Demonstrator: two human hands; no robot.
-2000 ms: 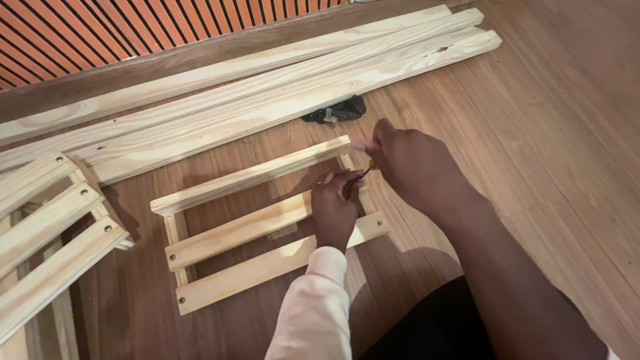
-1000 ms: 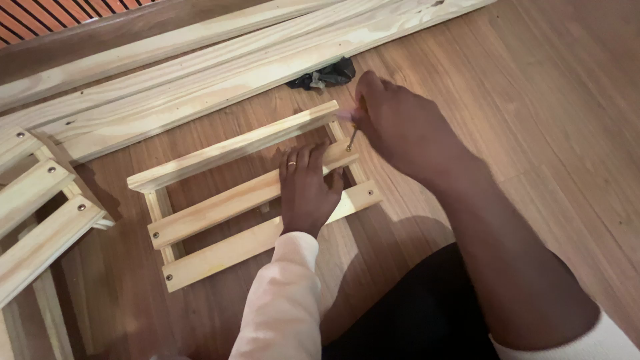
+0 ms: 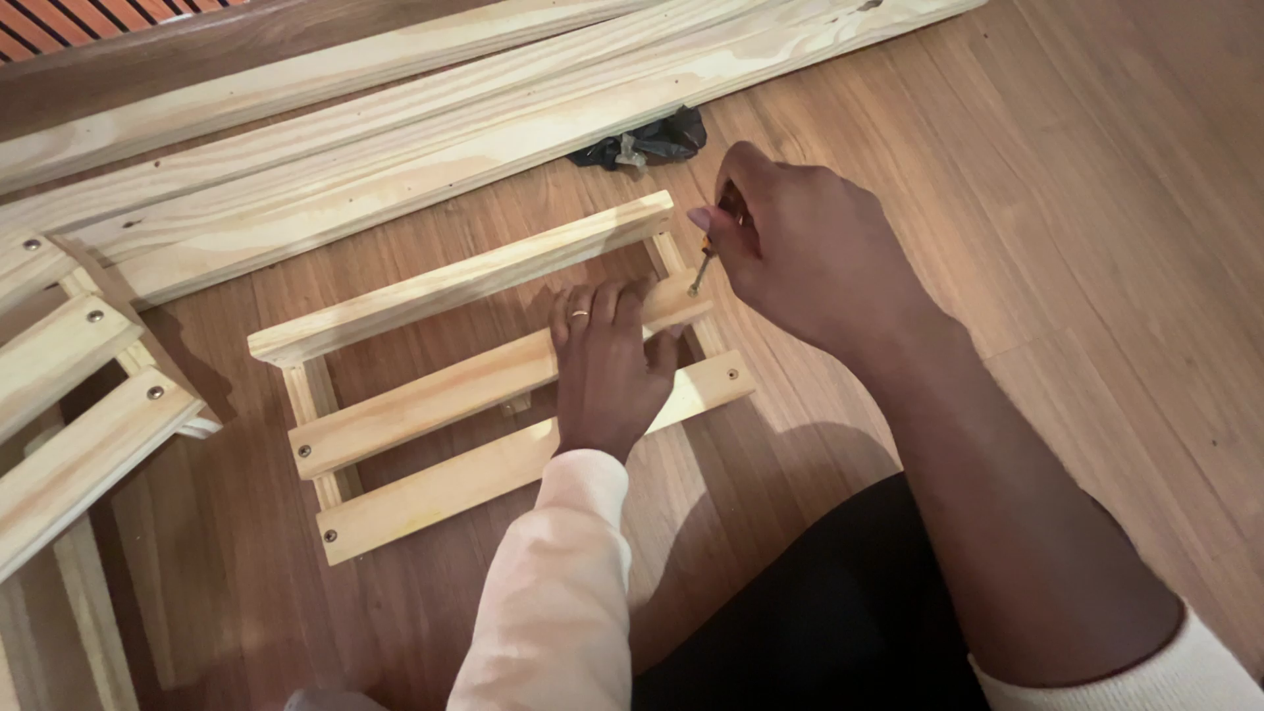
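Note:
A small slatted frame of pale pine (image 3: 434, 395) lies on the wood floor, with screws at the ends of its two lower slats. My left hand (image 3: 612, 360), with a ring on one finger, presses on the middle slat near its right end. Above that end, my right hand (image 3: 810, 247) grips a screwdriver (image 3: 704, 259); most of its handle is hidden in the fingers. The shaft slants down to a screw (image 3: 693, 290) in the middle slat. The top piece (image 3: 474, 276) of the frame stands on its edge.
Long pine boards (image 3: 395, 158) lie along the slatted wall panel at the back. A crumpled black plastic bag (image 3: 657, 138) rests against the nearest board. Another slatted pine piece (image 3: 79, 395) with screws is at the left. My dark-clothed leg (image 3: 839, 612) is at the lower right.
My left hand was at the screw spot by the screwdriver two seconds ago; it now lies flat on the middle slat. The right hand has kept the screwdriver at that slat's right end.

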